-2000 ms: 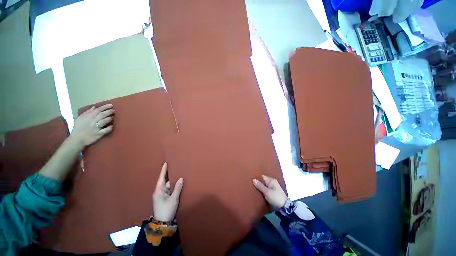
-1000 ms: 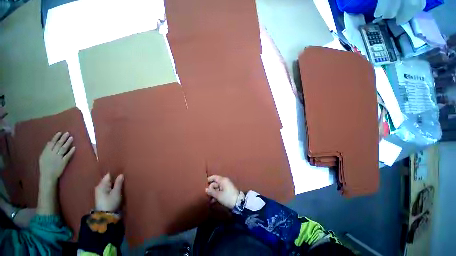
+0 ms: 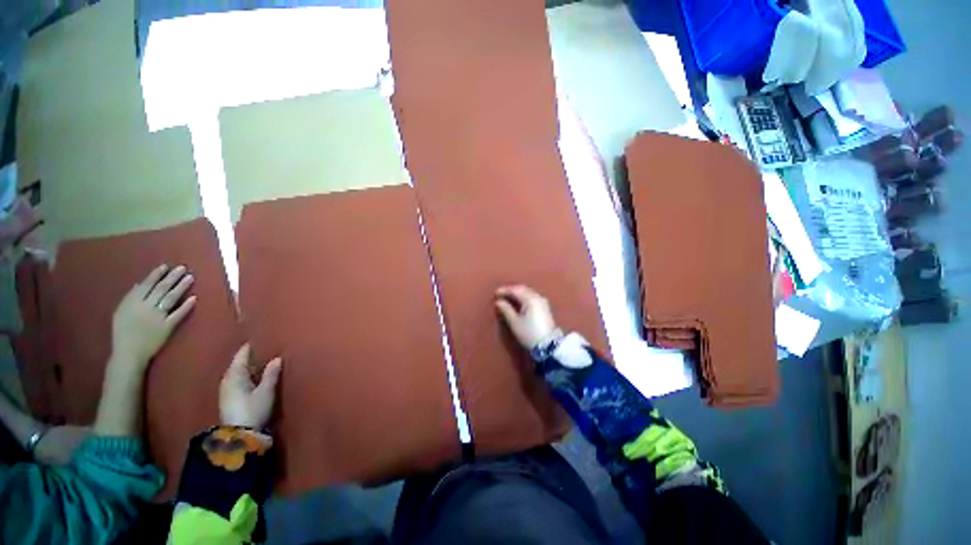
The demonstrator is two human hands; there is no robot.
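Observation:
Flat rust-brown panels lie side by side: a left panel (image 3: pixel 85 319), a middle panel (image 3: pixel 341 287) and a long right panel (image 3: pixel 484 170). My left hand (image 3: pixel 250 392) rests at the lower left edge of the middle panel, thumb and forefinger apart. My right hand (image 3: pixel 529 317) is over the right panel with fingers bent; whether it pinches anything cannot be told. A thin white gap runs between the middle and right panels. A neat stack of brown panels (image 3: pixel 708 245) with a notched lower edge sits at the right.
Another person's hand (image 3: pixel 152 314), in a green sleeve, lies flat on the left panel. Beige sheets (image 3: pixel 309 149) and white paper (image 3: pixel 266 53) lie beyond. At the right are a calculator (image 3: pixel 769 130), a clear printed bag (image 3: pixel 852 218) and a blue bin (image 3: pixel 735 37).
My right hand has moved from the middle panel's right edge onto the right panel. The white gap has opened between these panels. Earlier, my left hand moved left from the long panel.

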